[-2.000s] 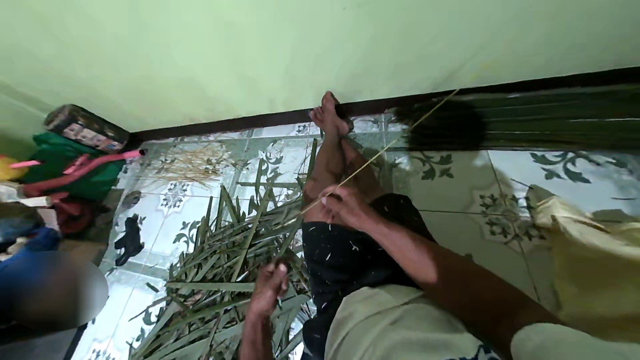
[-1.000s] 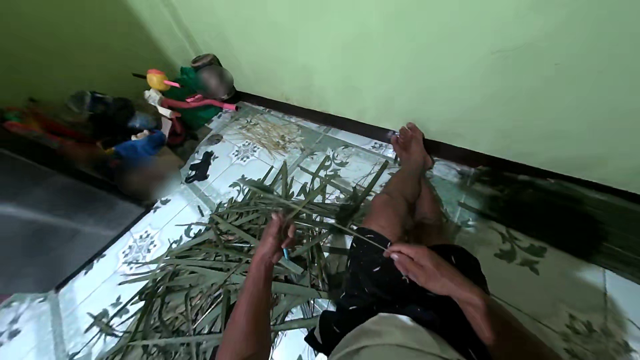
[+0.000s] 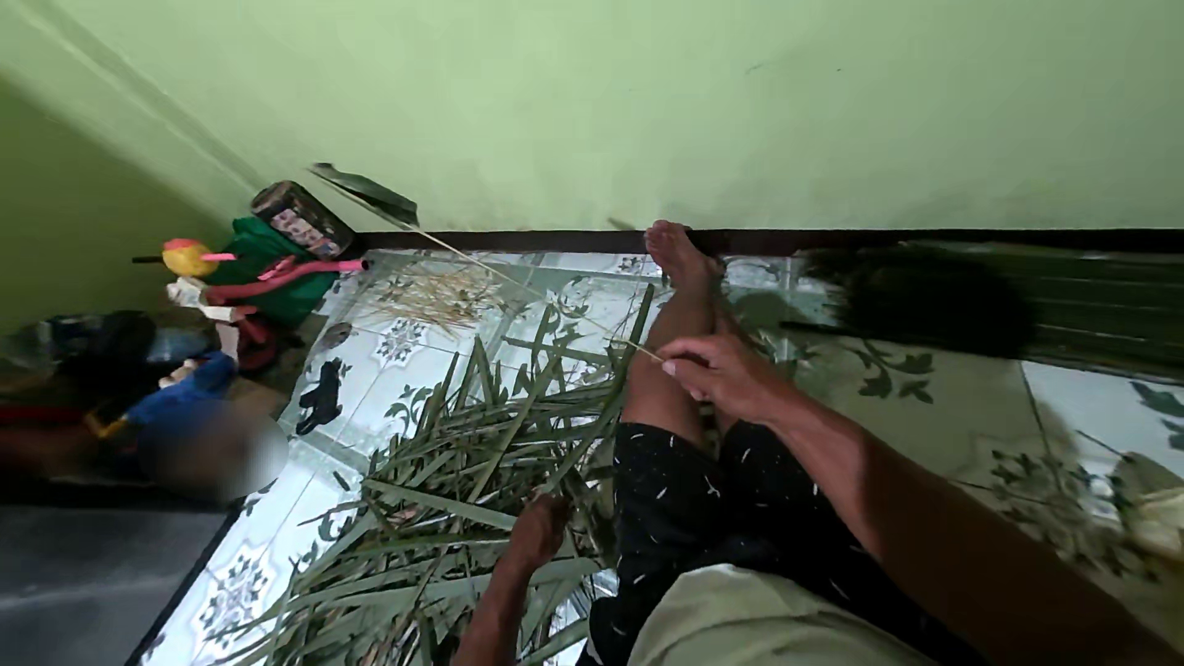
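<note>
My right hand [image 3: 717, 375], above my bare leg, pinches the end of a thin pale leaf midrib [image 3: 490, 270]. The rib slants away to the upper left, with a piece of green leaf blade [image 3: 370, 192] still on its far end. Low at the centre, my left hand [image 3: 543, 529] is at the pile of long green leaf strips [image 3: 444, 504] on the floor; its fingers are dark, and whether they hold a strip cannot be made out. Beyond the pile lies a heap of thin pale ribs [image 3: 442, 294] near the wall.
Toys [image 3: 194, 259], a green bag [image 3: 268, 305] and a dark cylindrical container [image 3: 303, 220] stand in the left corner. A small black object [image 3: 321, 398] lies on the tiles. Long green leaves [image 3: 1101, 305] lie along the wall at right, and a pale sack [image 3: 1156, 504] at the right edge.
A second ago my left hand was raised near the rib; now it is down at the leaf pile. The rib now extends toward the wall from my right hand.
</note>
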